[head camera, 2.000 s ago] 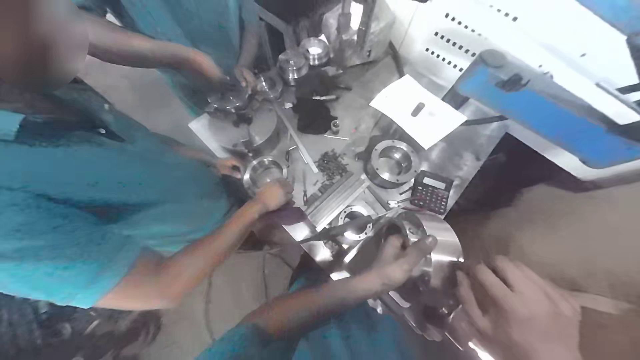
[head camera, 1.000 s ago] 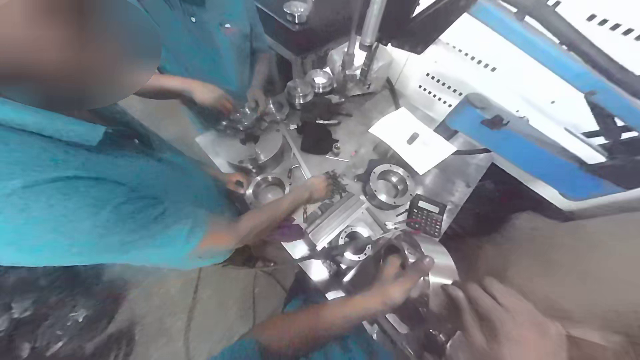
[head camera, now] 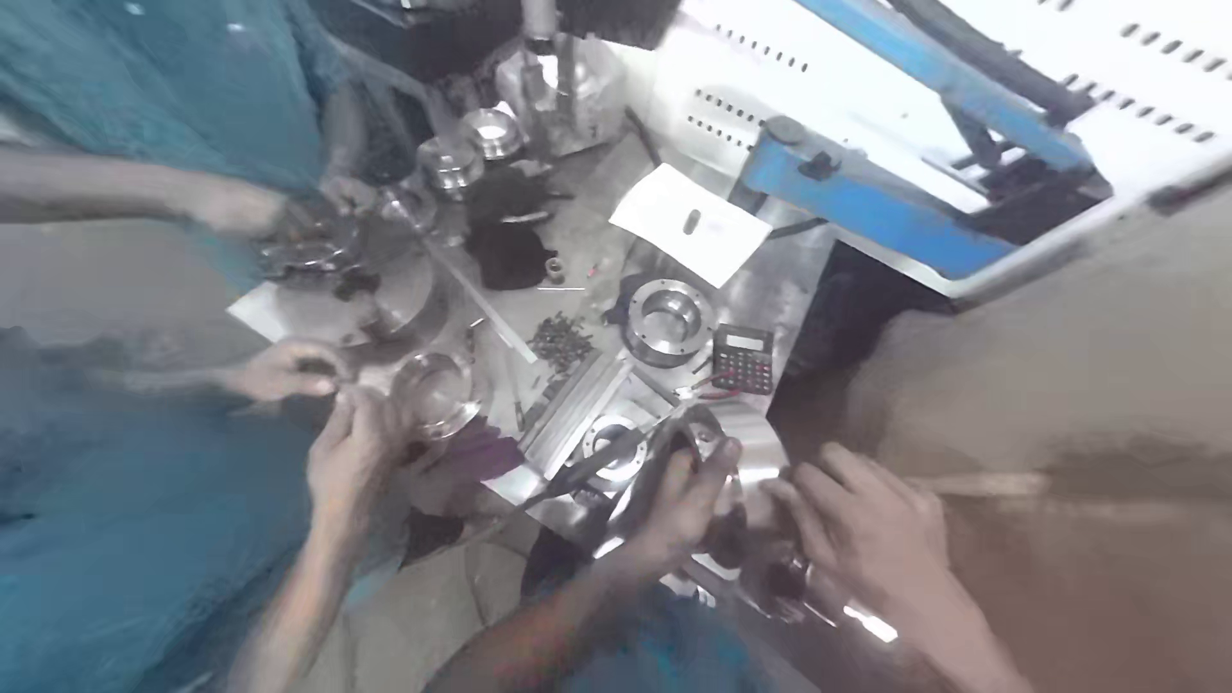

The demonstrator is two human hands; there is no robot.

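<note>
Near the bottom centre, my left hand (head camera: 688, 496) is closed on a shiny hollow metal cylinder (head camera: 756, 438), fingers at its opening and thumb over the edge. My right hand (head camera: 857, 515) is at the cylinder's right side, its fingertips against or very near the metal; blur hides whether they grip. Just left of the cylinder lies a flat metal ring with holes (head camera: 614, 449), beside ribbed metal bars (head camera: 577, 414). A flanged metal ring (head camera: 670, 320) and a black calculator (head camera: 743, 359) lie beyond it. Pliers with red handles (head camera: 717, 387) lie near the calculator.
Across the table, a co-worker's hands (head camera: 351, 423) are by another metal ring (head camera: 438, 395); more hands (head camera: 245, 207) work farther back. A heap of small screws (head camera: 561, 342), a dark cloth (head camera: 505, 255) and a white paper (head camera: 688, 226) lie between. A blue machine arm (head camera: 866, 207) stands at back right.
The co-worker's hand that was at the heap of small screws is now back by the metal ring, close to the other hand. Both my hands stay at the cylinder.
</note>
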